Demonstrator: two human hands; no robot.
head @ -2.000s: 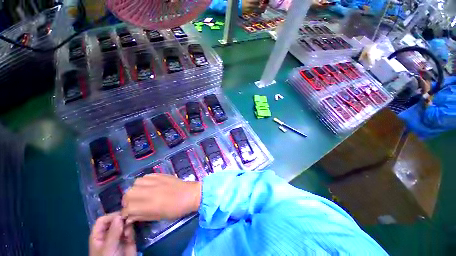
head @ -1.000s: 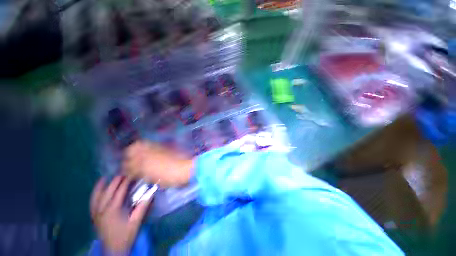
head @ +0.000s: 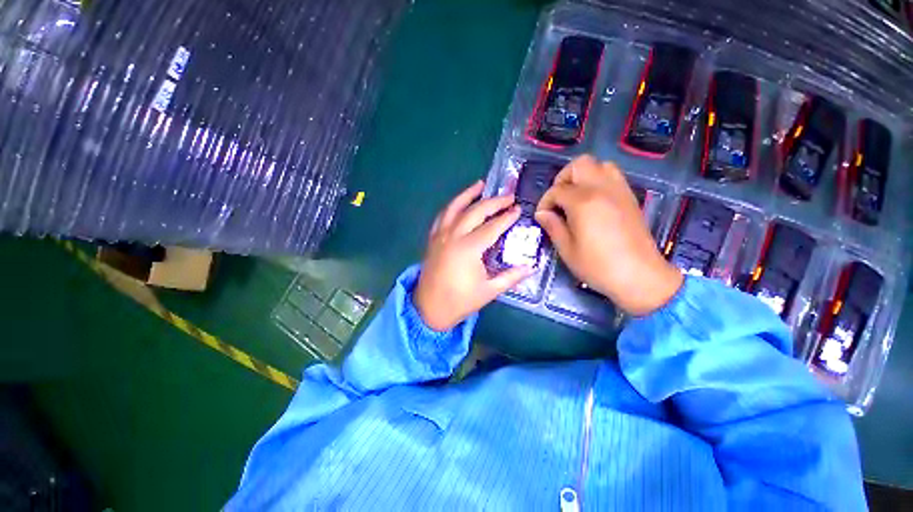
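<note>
A clear blister tray [head: 613, 170] holds two rows of black phones with red edges, backs up. My left hand [head: 463, 262] rests on the phone [head: 522, 243] in the near-left pocket, fingers spread around its lower end with the white patch. My right hand [head: 604, 230] is over the same phone's right side, its fingers pinched together near the middle of the back. Whether a small part or tool is between those fingertips cannot be seen. My right hand and wrist partly hide the neighbouring pocket.
A tall ribbed clear tray stack [head: 250, 120] stands at the left. Stacked trays [head: 801, 45] lie behind the work tray. On the floor at lower left are an open cardboard box [head: 181, 268], an empty clear tray [head: 320, 316] and yellow-black tape [head: 228, 350].
The view has swung left and down, so the batteries and right-hand trays are out of view. My hands were together at the near-left pocket; now my left hand lies spread on the phone.
</note>
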